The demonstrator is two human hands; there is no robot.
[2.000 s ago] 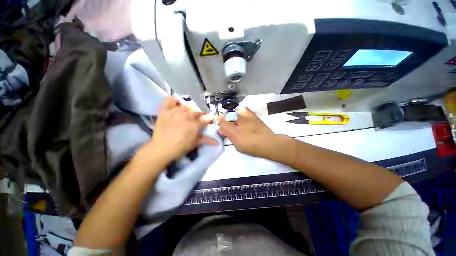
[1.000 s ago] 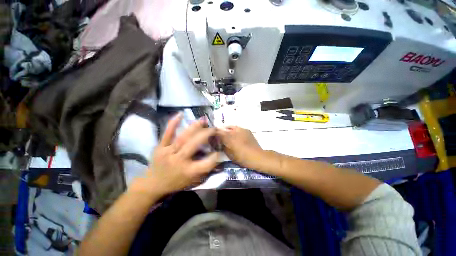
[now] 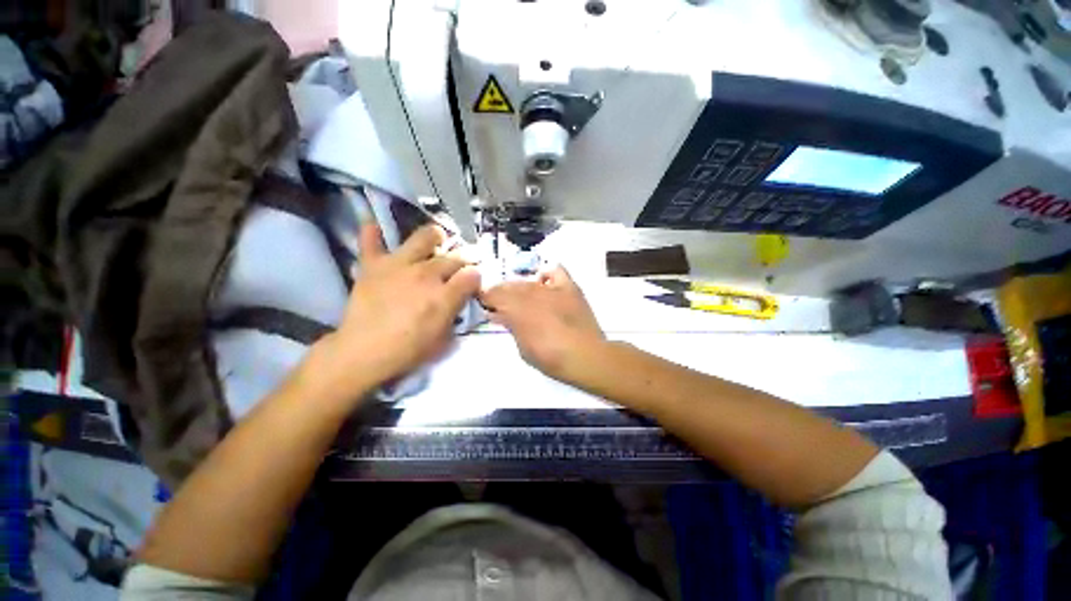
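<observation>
The striped garment (image 3: 276, 264), pale with dark stripes, lies left of the needle, with the brown fabric panel (image 3: 188, 153) bunched at its far left. My left hand (image 3: 405, 299) presses on the garment's edge beside the needle, fingers bent. My right hand (image 3: 546, 319) is at the front right of the presser foot (image 3: 513, 241), fingertips pinched together close to my left fingertips. What the right fingertips hold is too small and bright to make out. A dark fabric strip (image 3: 646, 261) and the yellow thread snips (image 3: 719, 299) lie right of the needle.
The white sewing machine head (image 3: 611, 59) with its control panel (image 3: 822, 164) stands behind my hands. A dark grey block (image 3: 863, 308) and a red box (image 3: 992, 376) are at the right. Ruler tape (image 3: 505, 444) runs along the front edge. Blue crates show below.
Both hands have moved from nearer the table's front edge back up to the presser foot. My left hand now lies on the garment, which has shifted with it. The view has also shifted.
</observation>
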